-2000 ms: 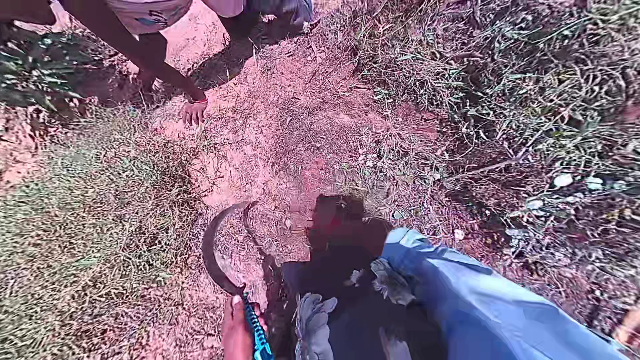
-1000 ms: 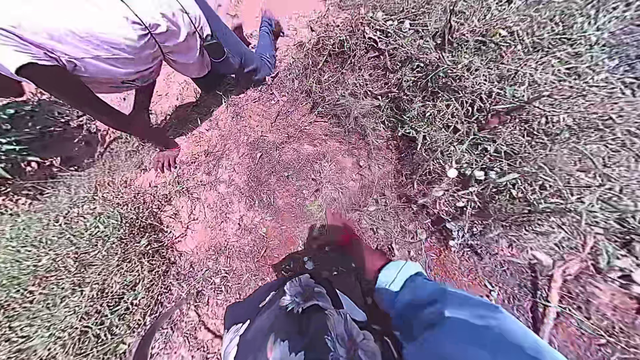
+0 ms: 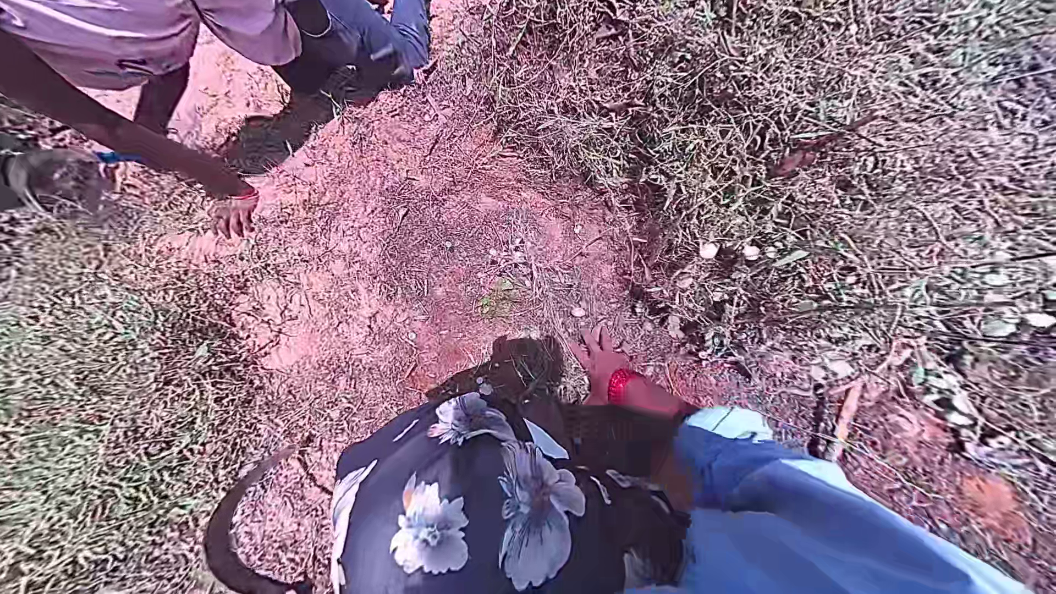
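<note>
My right hand [image 3: 602, 363], with a red bangle at the wrist and a blue sleeve behind it, rests on the dry ground with its fingers spread. It appears to hold nothing. Dark floral cloth [image 3: 487, 511] covers my lap just left of this arm. At the bottom left lies the curved blade of a sickle [image 3: 223, 536], close to the cloth. Its handle is out of frame, and so is my left hand.
Another person in a light top [image 3: 124, 41] and jeans is low at the upper left, one hand [image 3: 235, 216] on the soil. A blurred grey thing [image 3: 58, 177] is beside that arm. Grass [image 3: 99, 396] borders the reddish dirt [image 3: 363, 272] at left; dry tangled growth [image 3: 701, 124] stands at right.
My left hand, which held the sickle by its turquoise handle two seconds ago, is out of view. More of the other person shows than two seconds ago. The view has shifted.
</note>
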